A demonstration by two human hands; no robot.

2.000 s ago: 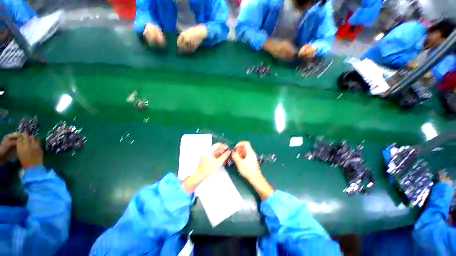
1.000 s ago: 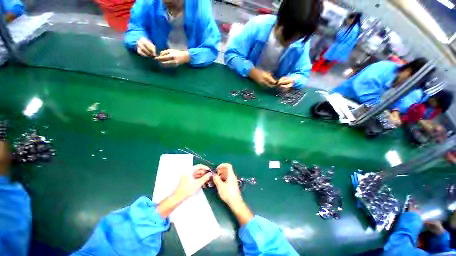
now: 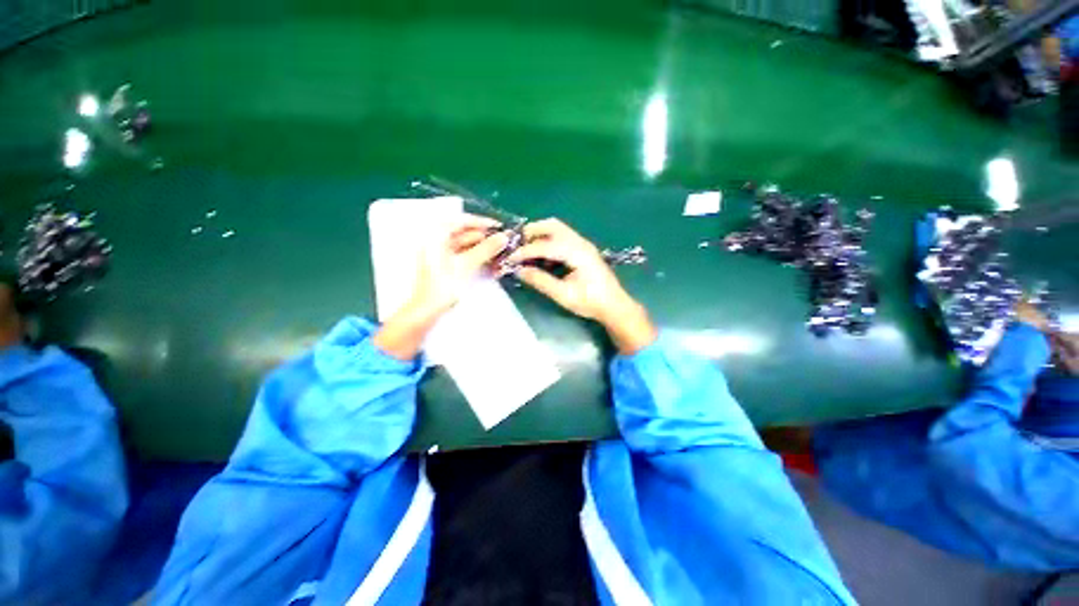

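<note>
My left hand [image 3: 456, 270] and my right hand [image 3: 570, 270] meet over the green work surface, fingertips close together. Between them is a small dark and silvery part [image 3: 511, 240], mostly hidden by the fingers, so its shape is unclear. Both hands appear to grip it. White paper sheets [image 3: 503, 355] lie under and beside my left hand. Thin silvery rods [image 3: 440, 187] lie at the paper's top edge. A few small dark parts [image 3: 627, 256] lie just right of my right hand.
A dark glittering heap of parts [image 3: 816, 255] lies to the right, with a small white slip [image 3: 702, 202] left of it. Another heap [image 3: 976, 284] is at the far right by a neighbour's hand. One more heap [image 3: 62, 251] is at the far left by a neighbour's sleeve.
The view has tilted down, so the people opposite have left the picture and my blue smock shows. My hands stay together around the small part; my right hand's fingers are more spread.
</note>
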